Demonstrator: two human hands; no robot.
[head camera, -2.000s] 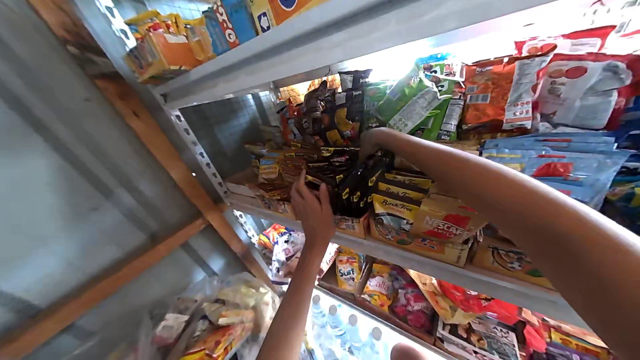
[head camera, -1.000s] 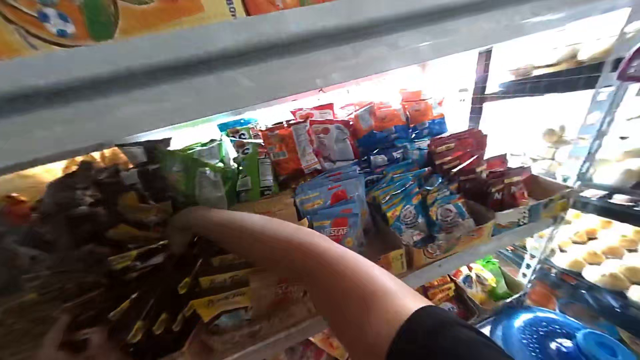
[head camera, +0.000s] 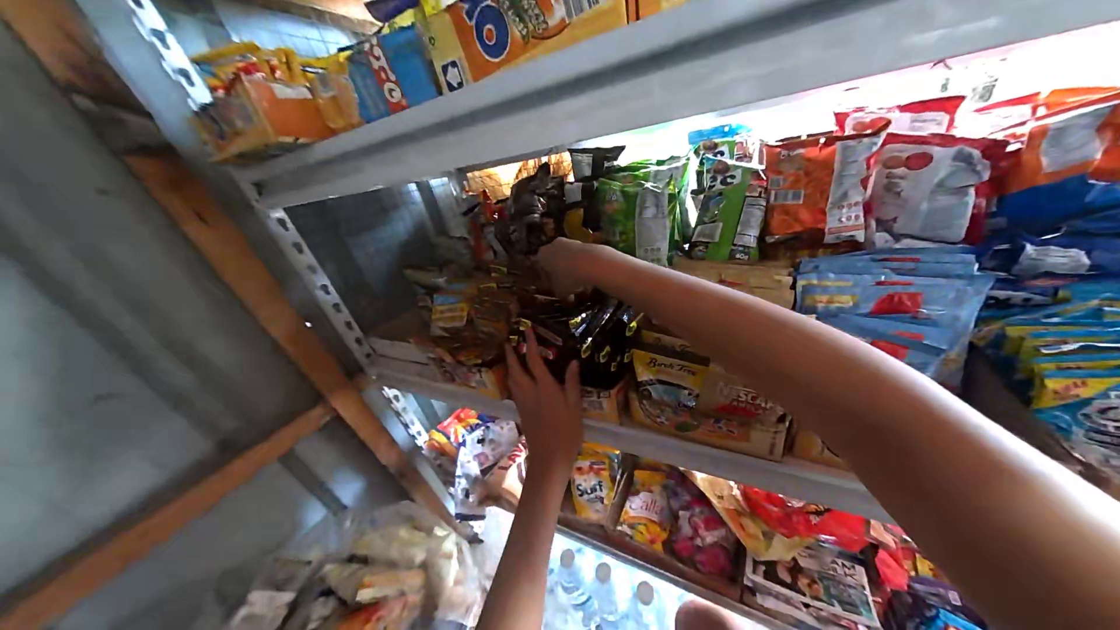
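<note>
On the middle metal shelf, my left hand (head camera: 547, 398) touches the front of a cluster of black sachets (head camera: 602, 337), fingers spread and pointing up. My right hand (head camera: 569, 267) reaches in behind and above those sachets, beside dark brown packets (head camera: 535, 206); its fingers are hidden, so what it touches or holds cannot be told. To the right of the black sachets stands a box of Birch Tree sachets (head camera: 669, 385). Brown and yellow packets (head camera: 451, 311) lie to the left. Green snack bags (head camera: 643, 210) stand behind my right wrist.
The shelf edge above (head camera: 542, 105) runs close over my right arm. Light blue sachets (head camera: 884, 297) and an orange bag (head camera: 818, 188) are at right. Below are Surf packets (head camera: 595, 486) and plastic bottles (head camera: 604, 591). A perforated metal post (head camera: 319, 289) stands left, with a plastic bag of goods (head camera: 394, 577) beneath.
The view swung right and back. Both hands remain among the dark sachets, and my left hand's fingers are more spread than two seconds ago.
</note>
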